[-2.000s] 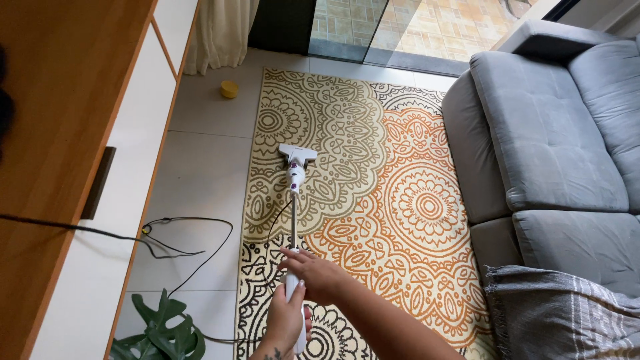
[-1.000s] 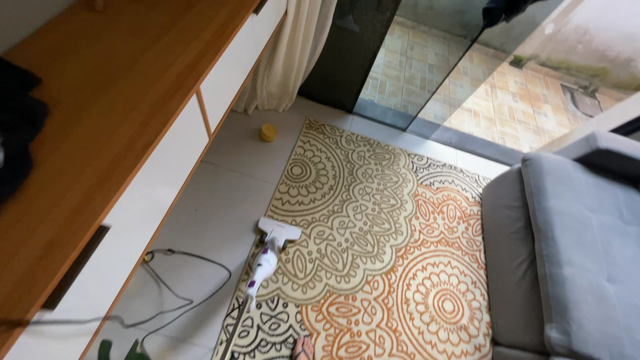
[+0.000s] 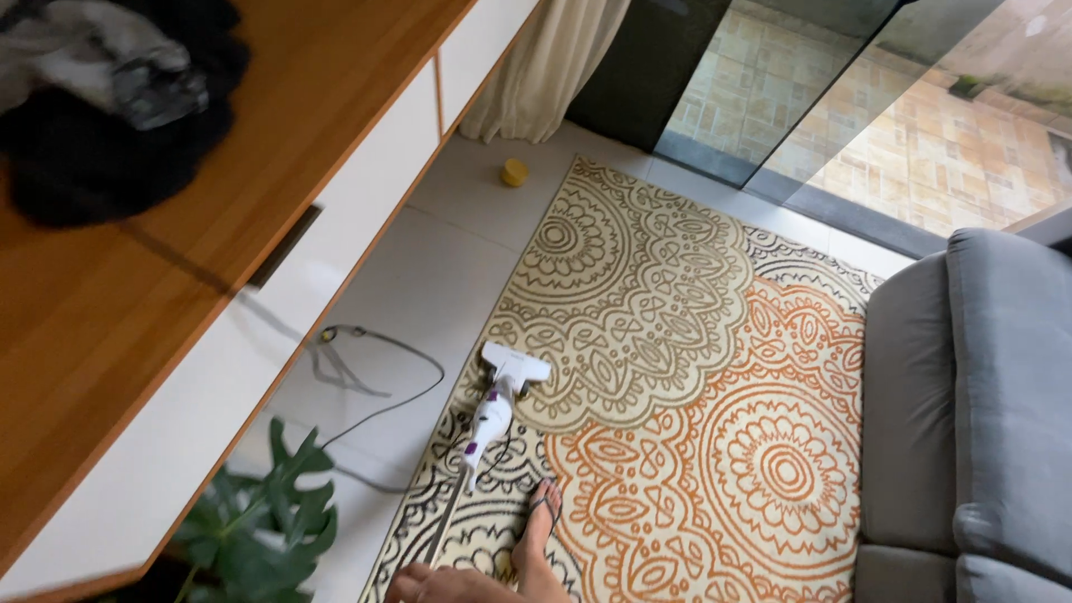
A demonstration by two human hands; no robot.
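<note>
A white stick vacuum cleaner (image 3: 490,414) with purple parts stands on the patterned rug (image 3: 662,335), its floor head near the rug's left edge. Its thin metal tube runs down to the bottom edge of the view. One hand, which looks like my right hand (image 3: 456,584), is around the upper end of the tube, cut off by the frame and slightly blurred. My left hand is out of sight. A black power cord (image 3: 402,402) lies looped on the pale tile floor, left of the rug.
A wood and white cabinet (image 3: 360,167) with dark cloth (image 3: 117,109) on top runs along the left. A leafy plant (image 3: 260,511) stands below it. The grey sofa (image 3: 909,402) borders the rug's right side. A yellow round object (image 3: 514,172) lies near the curtain (image 3: 553,67). My sandalled foot (image 3: 540,519) is on the rug.
Two seconds ago both hands were on the vacuum's handle; now one is visible. The floor head has moved toward the rug's left edge. The view has shifted.
</note>
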